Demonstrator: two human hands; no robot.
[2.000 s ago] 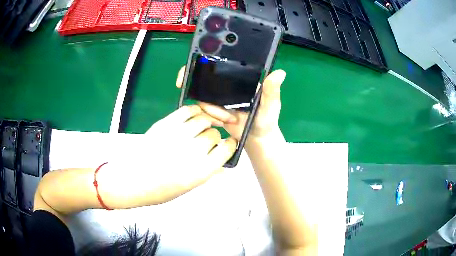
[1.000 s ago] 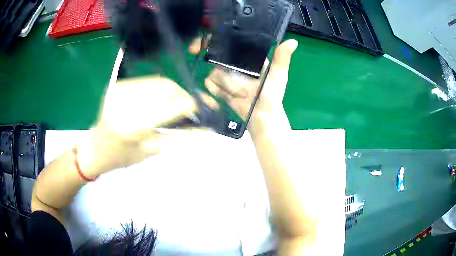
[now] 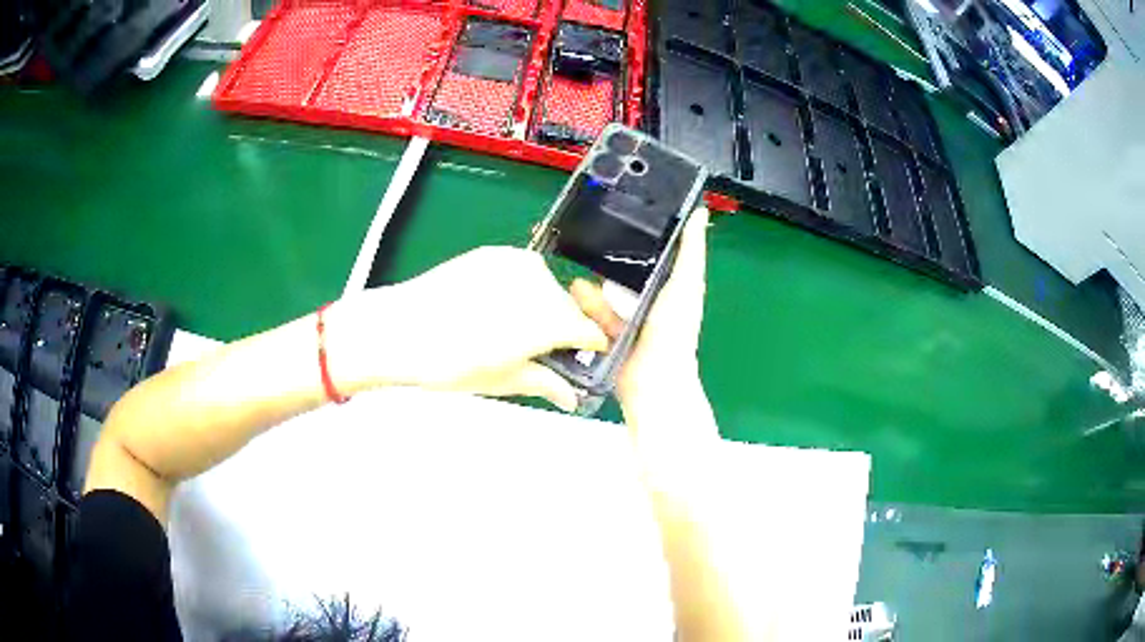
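Observation:
A black phone middle frame (image 3: pixel 624 221) is held tilted above the green bench, its camera end towards the red tray. My right hand (image 3: pixel 661 329) holds it from behind and along its right edge, with the thumb up the side. My left hand (image 3: pixel 509 314) has a red string at the wrist and grips the frame's lower end, its fingers over the open window. The hands hide part of the lower rim. I cannot tell whether a second frame lies against it.
A red mesh tray (image 3: pixel 377 69) with a few dark frames is at the back. A black blister tray (image 3: pixel 804 138) stands beside it. Another black tray (image 3: pixel 63 389) is at the left. White paper (image 3: pixel 477 527) lies nearest me. A white strip (image 3: pixel 387 213) crosses the green mat.
My left hand, blurred with a dark frame-like thing a second ago, is now back at the held frame's lower end. The view has shifted, showing more of the trays.

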